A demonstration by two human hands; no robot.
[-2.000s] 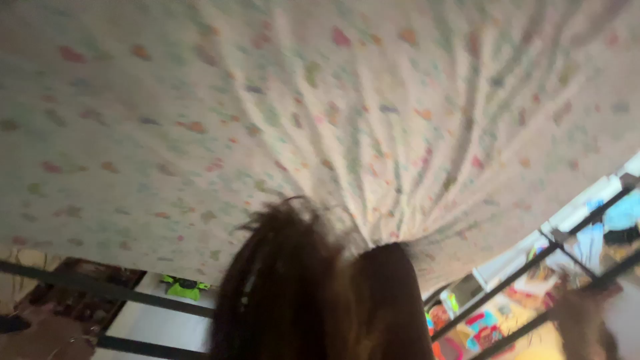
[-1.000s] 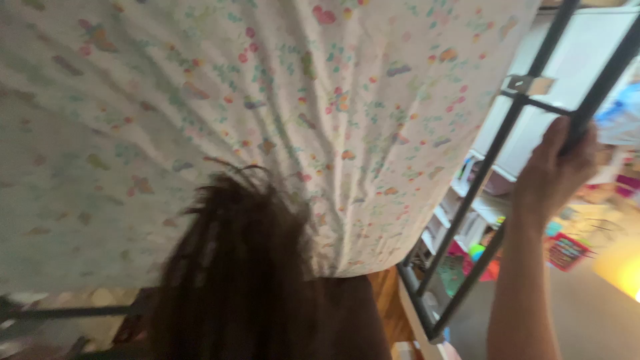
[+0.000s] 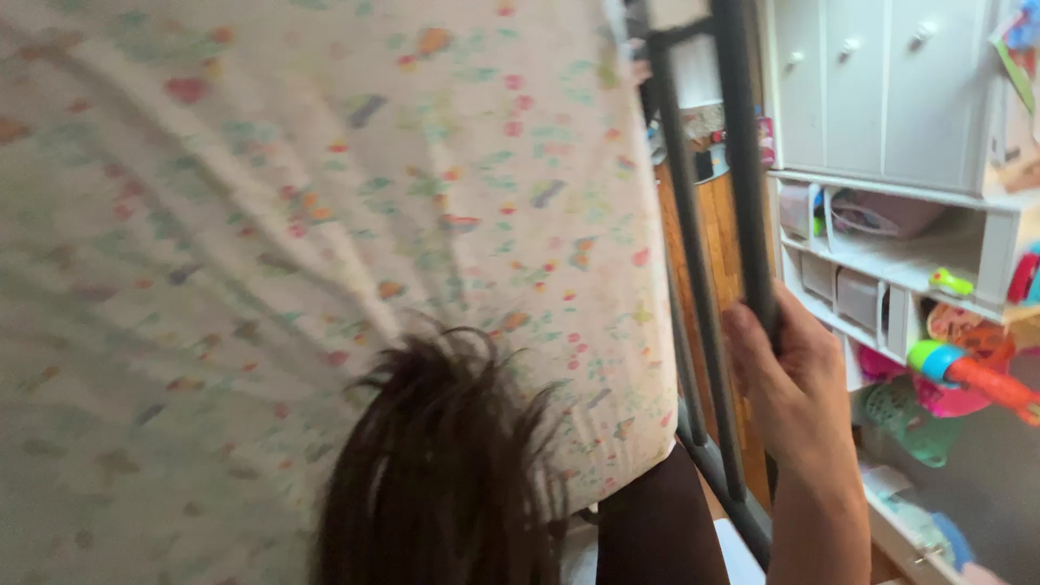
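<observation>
A mattress in a pale fitted sheet (image 3: 504, 244) printed with small hearts and flowers fills the left and middle of the head view, its fabric creased. Along its right edge runs a dark metal bed rail (image 3: 743, 162). My right hand (image 3: 788, 366) is wrapped around the outer bar of that rail, the thumb on the near side. Dark hair (image 3: 439, 463) hangs at the bottom middle and covers part of the sheet. My left hand is not in view.
Right of the rail stands a white cabinet (image 3: 886, 97) with knobs, above white cubby shelves (image 3: 910, 252) holding bins. Bright toys, among them an orange tube-shaped toy (image 3: 991, 386), lie beside it. Wooden floor (image 3: 719, 236) shows behind the bars. A dark-clothed leg (image 3: 658, 520) is below the mattress corner.
The view has swung strongly toward the rail and the cabinet. My right hand is on the rail now and one second ago; the rail stands more upright in view.
</observation>
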